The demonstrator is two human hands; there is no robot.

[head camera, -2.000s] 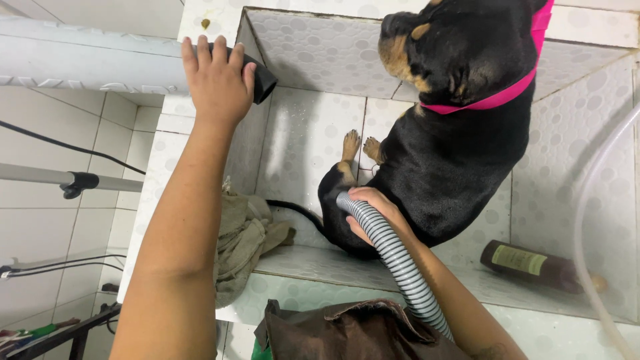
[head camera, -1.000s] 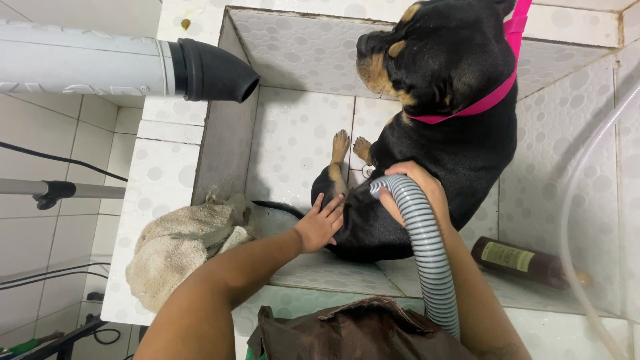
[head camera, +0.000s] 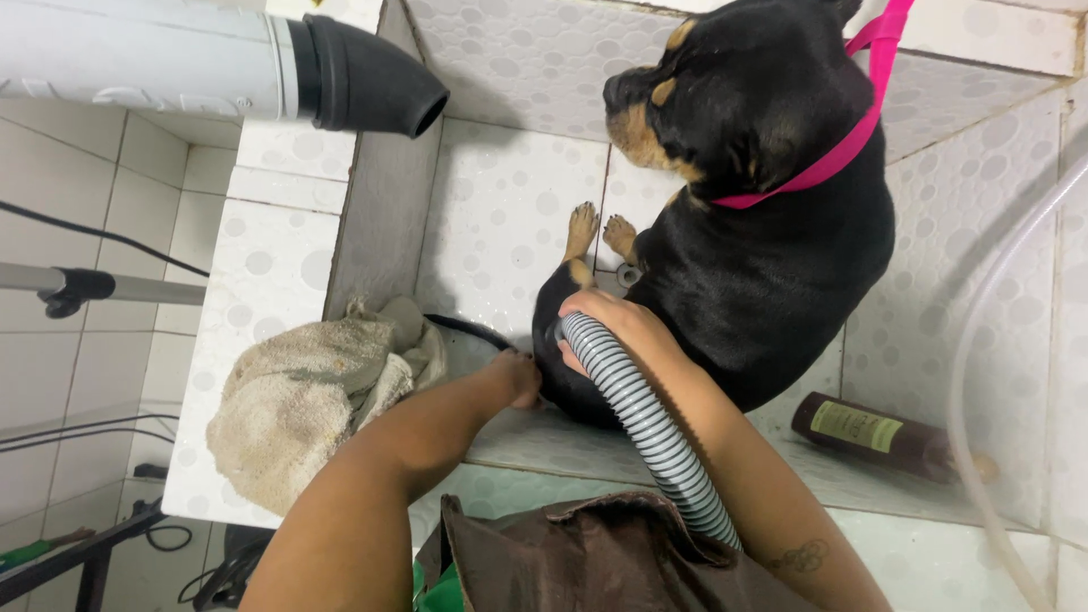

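Observation:
A black and tan dog (head camera: 765,255) sits in a tiled tub, its head turned to the left, with a pink lead (head camera: 841,157) round its neck. My right hand (head camera: 616,327) is closed round the end of a grey corrugated hose (head camera: 650,425), held against the dog's hip. At the base of the dog's tail (head camera: 467,327) is my left hand (head camera: 518,378), closed on the tail as far as I can see; its fingers are partly hidden. A drain (head camera: 627,274) shows beside the dog's hind paws.
A beige towel (head camera: 297,399) drapes over the tub's left ledge (head camera: 263,263). Above it juts a white dryer tube with a black nozzle (head camera: 374,76). A brown bottle (head camera: 875,433) lies at the lower right, near a clear hose (head camera: 960,399). A metal stand (head camera: 136,285) is at left.
My left hand was on the dryer nozzle, then spread on the dog's rump, and is now at the tail. My right hand keeps the hose at the dog's hip.

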